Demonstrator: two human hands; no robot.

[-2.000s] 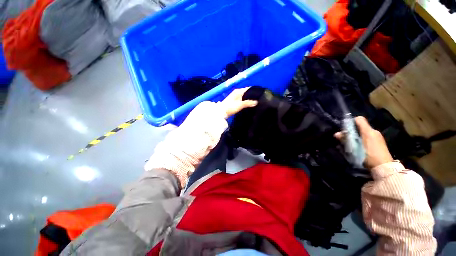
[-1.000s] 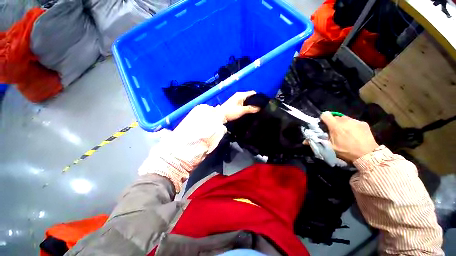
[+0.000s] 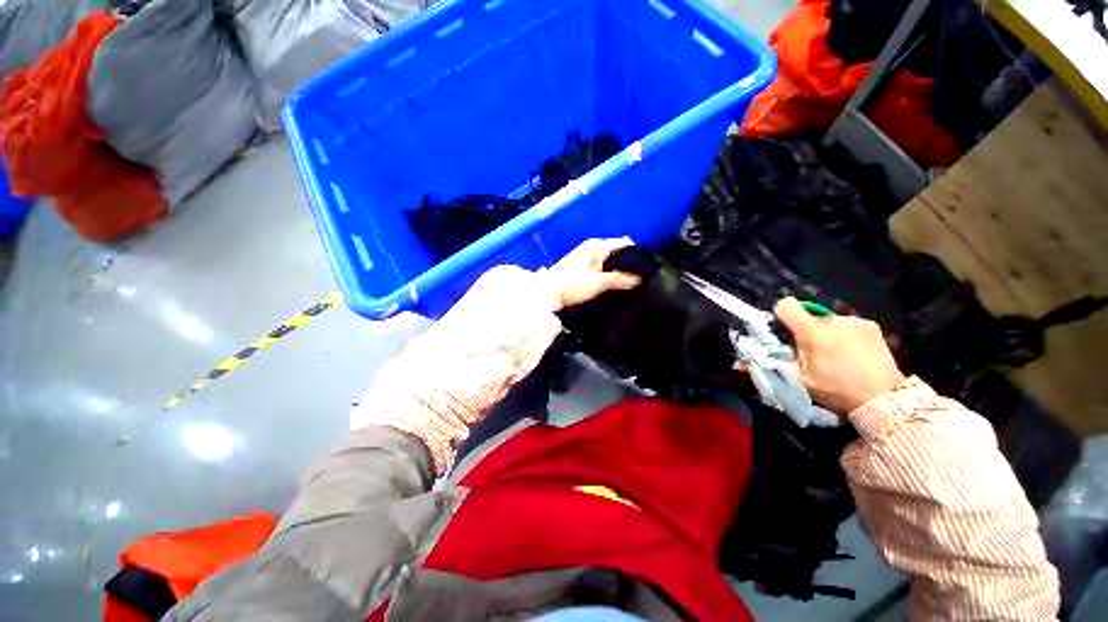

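My left hand (image 3: 593, 272) grips the upper left edge of a black sewn bag piece (image 3: 662, 322), held above my lap beside the blue bin. My right hand (image 3: 838, 352) holds scissors (image 3: 725, 300) with silver blades and green showing at the handle. The blades point up and left, and their tips lie at the piece's upper edge, close to my left hand. A pale grey-white cloth wrapping (image 3: 775, 374) is bunched around the grips. Whether the blades touch the piece I cannot tell. My left fingertips are partly hidden by the piece.
A blue plastic bin (image 3: 407, 297) with some black pieces inside stands ahead. A black pile (image 3: 802, 231) lies on the floor between it and a plywood panel (image 3: 999, 243). A red apron (image 3: 595, 498) covers my lap. Grey sacks (image 3: 176, 97) stand at upper left.
Since two seconds ago, my right hand with the scissors has moved left and the blades now lie close to my left hand. My left hand keeps its grip on the piece.
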